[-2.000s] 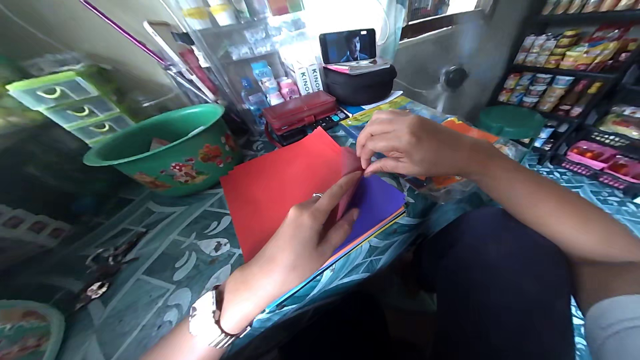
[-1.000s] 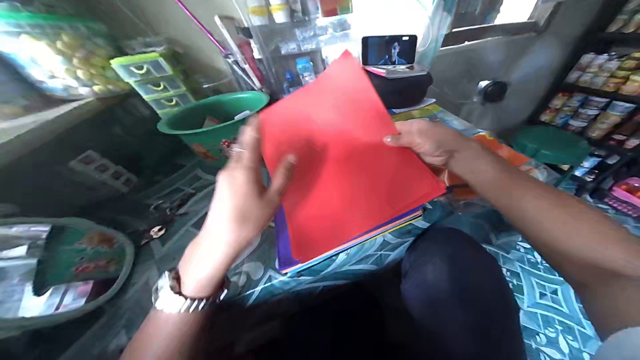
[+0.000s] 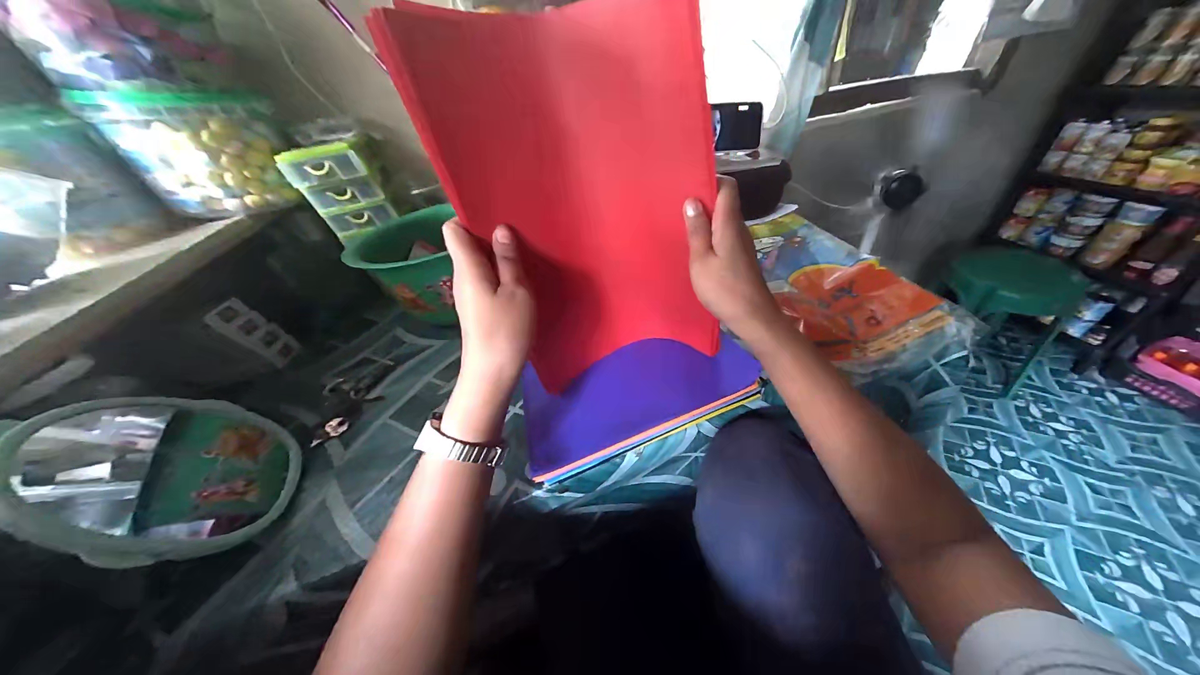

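Observation:
Several red paper sheets [image 3: 581, 169] are held upright between my two hands, their lower edge bowed just over a stack. My left hand [image 3: 492, 291] pinches the left edge of the sheets, thumb on the front face. On the opposite edge, my right hand [image 3: 731, 258] grips them, thumb in front and fingers behind. Beneath lies a stack of coloured paper with a purple sheet [image 3: 623, 403] on top; orange, blue and yellow edges show below it. The top of the red sheets runs out of view.
Plastic-wrapped packs [image 3: 853, 305] lie right of the stack. Behind my left hand stand a green basin [image 3: 403, 267] and a small drawer unit [image 3: 342, 192]. An oval tray [image 3: 291, 469] sits at left, a phone [image 3: 738, 127] at the back, a green stool [image 3: 1017, 281] at right.
Two seconds ago the red sheets lay on the stack with my fingers at their edge. Now both hands hold them raised and upright, off the purple sheet.

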